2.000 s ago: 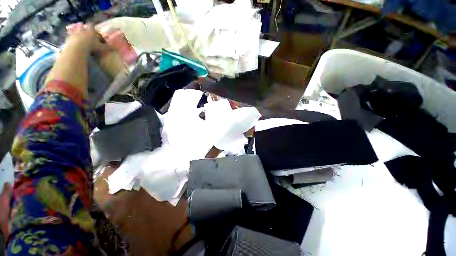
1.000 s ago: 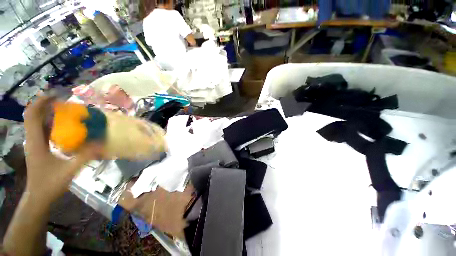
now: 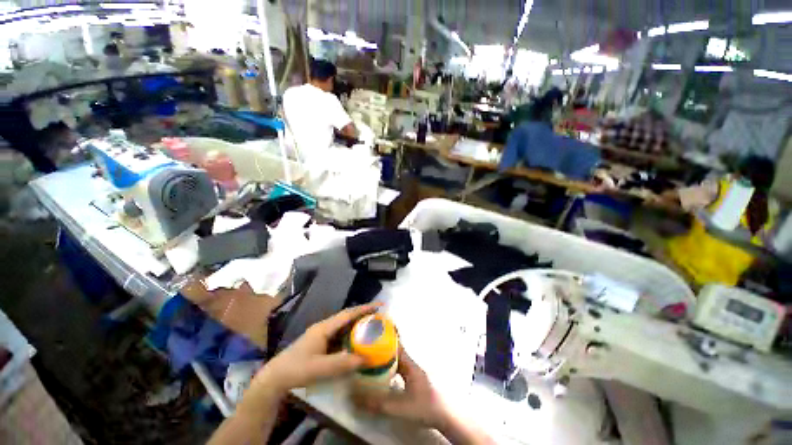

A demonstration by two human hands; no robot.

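A bottle with an orange cap (image 3: 375, 341) stands upright between my two hands, above the front edge of the white sewing table (image 3: 425, 304). My left hand (image 3: 317, 355) is around the cap and upper part from the left. My right hand (image 3: 408, 395) is around the lower body from the right, slightly blurred. The bottle's lower part is mostly hidden by my fingers. The cream sewing machine (image 3: 643, 343) is at the right, with a black fabric strip (image 3: 498, 335) by its left end.
Grey folded pieces (image 3: 320, 300), a black bundle (image 3: 379, 247) and white scraps (image 3: 260, 265) lie left of the machine. A white tub (image 3: 434, 211) is behind, a neighbouring machine (image 3: 165, 187) at left, a control box (image 3: 738, 315) at right. A person in white (image 3: 314, 122) stands beyond.
The bottle has moved from the left to the front middle and is now upright. My right hand has come into view on it. The view has lifted and turned right, showing the machine.
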